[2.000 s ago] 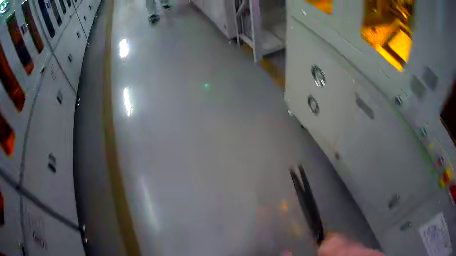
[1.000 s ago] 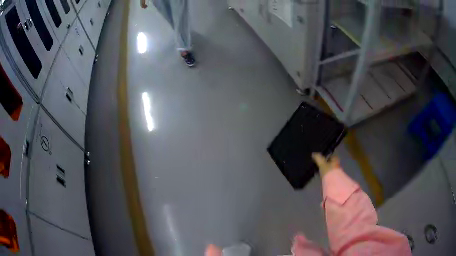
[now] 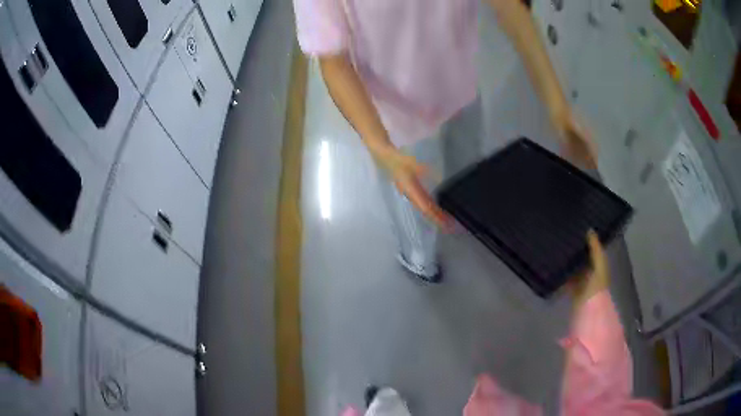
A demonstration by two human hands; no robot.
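Note:
A black component tray (image 3: pixel 532 213) is held out flat, low over the floor, right of the middle. My right hand (image 3: pixel 595 264) grips its near right edge, thumb on top, fingers partly hidden beneath. Another person (image 3: pixel 414 65) in a pink short-sleeved top faces me. One of that person's hands is at the tray's left corner and the other is near its far right edge; blur hides whether they touch it. My left hand is not clearly in view; only a small pink bit shows at the bottom edge.
Pale machine cabinets (image 3: pixel 154 171) with dark windows line the left side. A pale machine (image 3: pixel 650 146) with a paper label stands on the right. A yellow line (image 3: pixel 290 244) runs along the grey floor. My white shoe tip (image 3: pixel 388 404) shows at the bottom.
The other person has come from far down the aisle to right in front of me, both hands now at the tray. My right hand still holds the tray, now extended toward that person.

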